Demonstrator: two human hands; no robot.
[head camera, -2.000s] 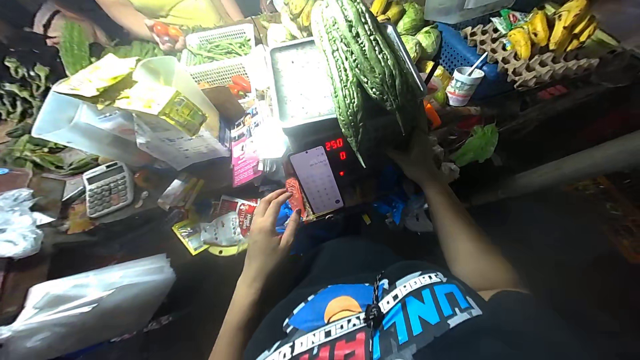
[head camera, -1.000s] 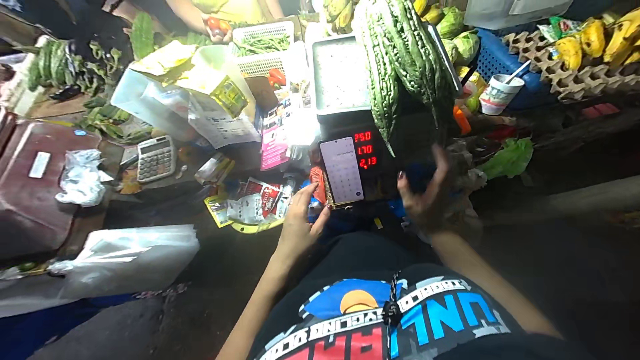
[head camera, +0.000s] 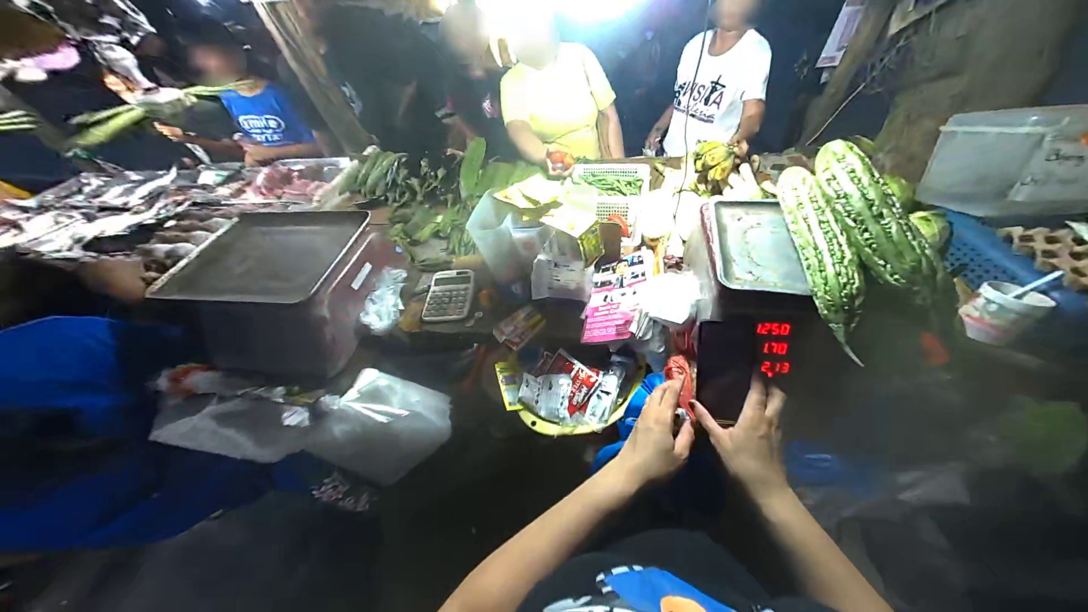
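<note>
My left hand (head camera: 659, 429) is at the left lower edge of a dark-screened phone (head camera: 725, 371), beside a red bundle (head camera: 680, 378); whether it grips anything is unclear. Touching the phone's lower right side or the scale front, my right hand (head camera: 752, 425) has its fingers pointing up. The phone stands upright against the front of a digital scale with a lit red display (head camera: 773, 348). Behind it lies the scale's metal tray (head camera: 756, 246). Large bitter gourds (head camera: 875, 212) rest over the tray's right side, their tips hanging down.
A yellow-rimmed basket of sachets (head camera: 565, 432) is left of my hands. Farther left are a calculator (head camera: 448, 296), clear plastic bags (head camera: 382, 425) and a second scale (head camera: 255, 255). A cup with a spoon (head camera: 1007, 310) stands right. People stand across the stall, one holding something red.
My right hand has moved from right of the display to the phone's lower right. The phone's lit screen has gone dark. The view has tilted up.
</note>
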